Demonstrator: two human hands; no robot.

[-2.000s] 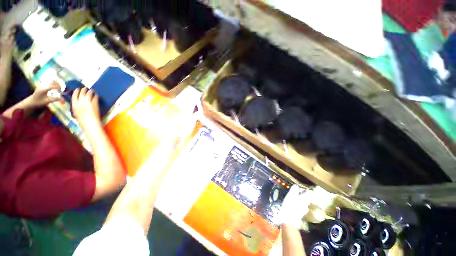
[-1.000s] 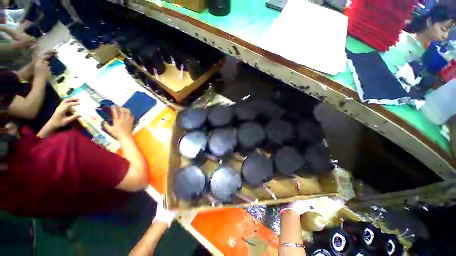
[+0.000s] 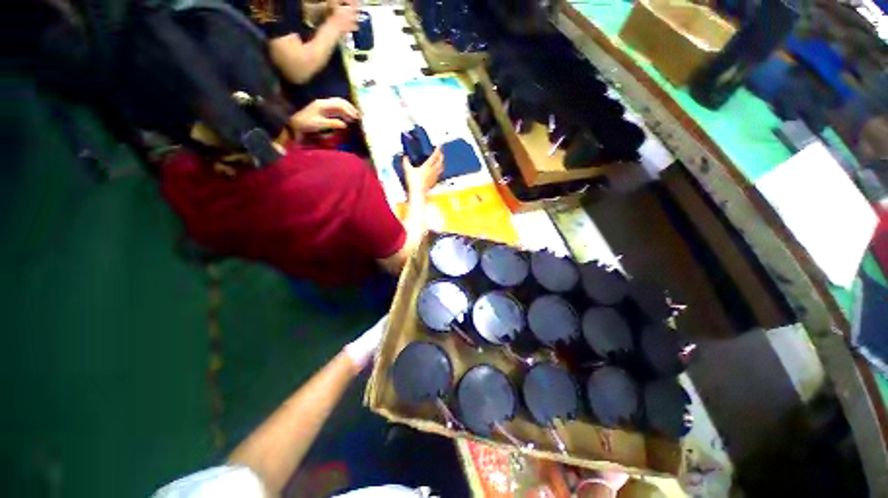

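A shallow brown cardboard tray [image 3: 389, 362] is tilted over the bench. It holds rows of black round speaker housings [image 3: 487, 397] with thin wires sticking out. My left hand [image 3: 368, 345], in a white glove, grips the tray's left side, its fingers partly hidden by the tray wall. My right hand [image 3: 606, 482] is at the tray's near edge, at the bottom of the picture. It is mostly cut off and its fingers are hard to make out.
A person in a red shirt [image 3: 282, 209] works at the bench at upper left, beside a dark flat pad [image 3: 461, 159]. Stacked trays of black parts [image 3: 545, 160] stand beyond my tray. A green-topped shelf [image 3: 750, 131] runs along the right with an open box [image 3: 672, 39].
The view has swung left. My hands went from the bench to the filled tray; since one second ago, the tray has come away from the stack side with my left hand on its left side.
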